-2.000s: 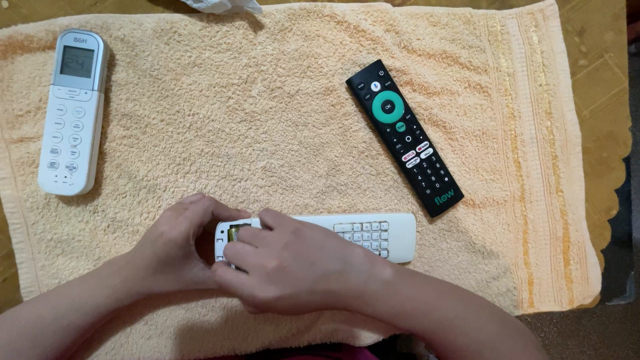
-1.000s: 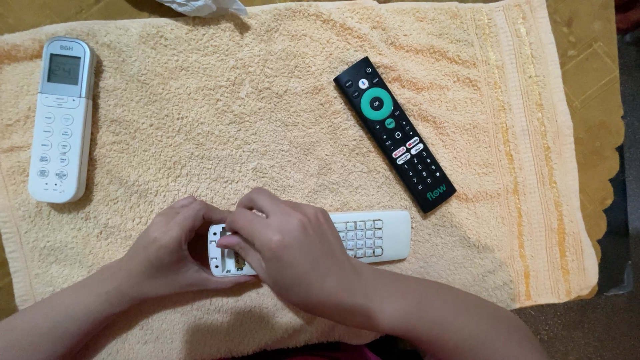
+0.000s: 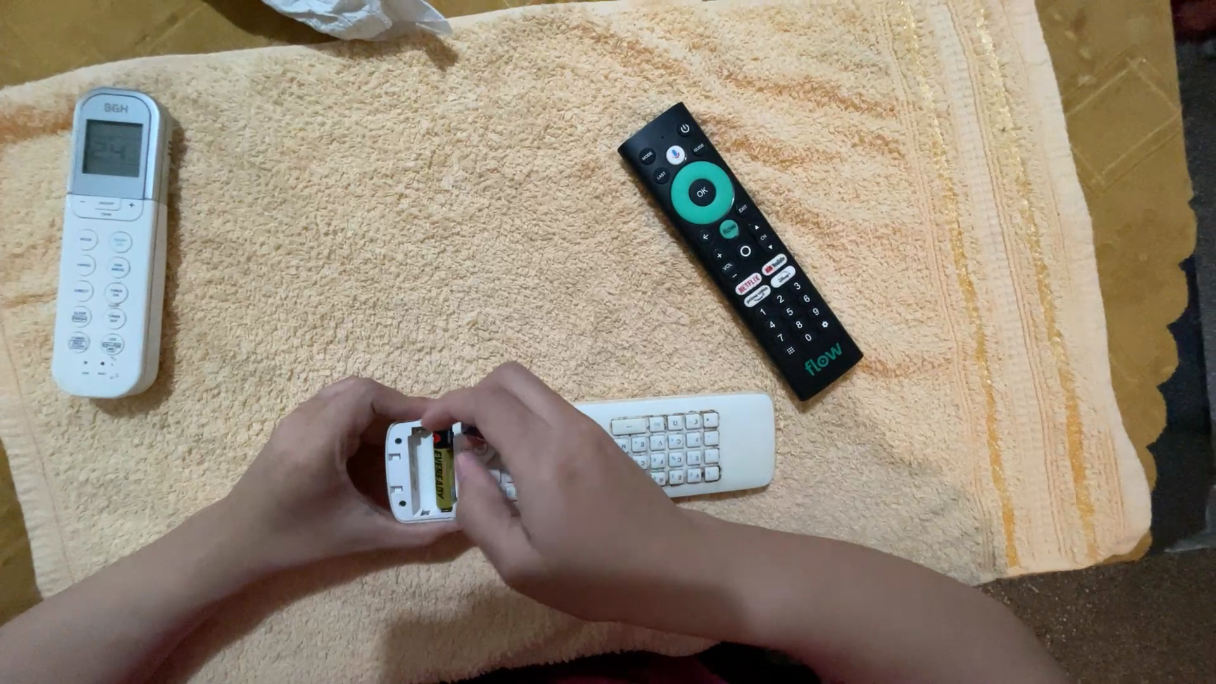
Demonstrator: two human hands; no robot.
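A white remote control with a small keyboard (image 3: 746,442) lies sideways on the towel, its battery compartment open at the left end. One Eveready battery (image 3: 444,475) shows in the compartment, beside a vacant slot on its left. My left hand (image 3: 309,465) grips that end of the remote, fingers above and thumb below. Over the middle of the remote is my right hand (image 3: 560,484), its thumb and index finger at the right edge of the battery. Whether they pinch anything is hard to see, as the fingers hide that part.
The peach towel (image 3: 427,218) covers a table with a gold-brown cloth (image 3: 1126,114). A white air-conditioner remote (image 3: 109,247) lies at the left, a black remote with a green ring (image 3: 741,252) at the upper right. Crumpled white plastic or paper (image 3: 361,14) sits at the top edge.
My right thumb and fingers have shifted at the battery compartment, and more of the battery and its slot shows now. My left hand keeps its hold on the remote's end.
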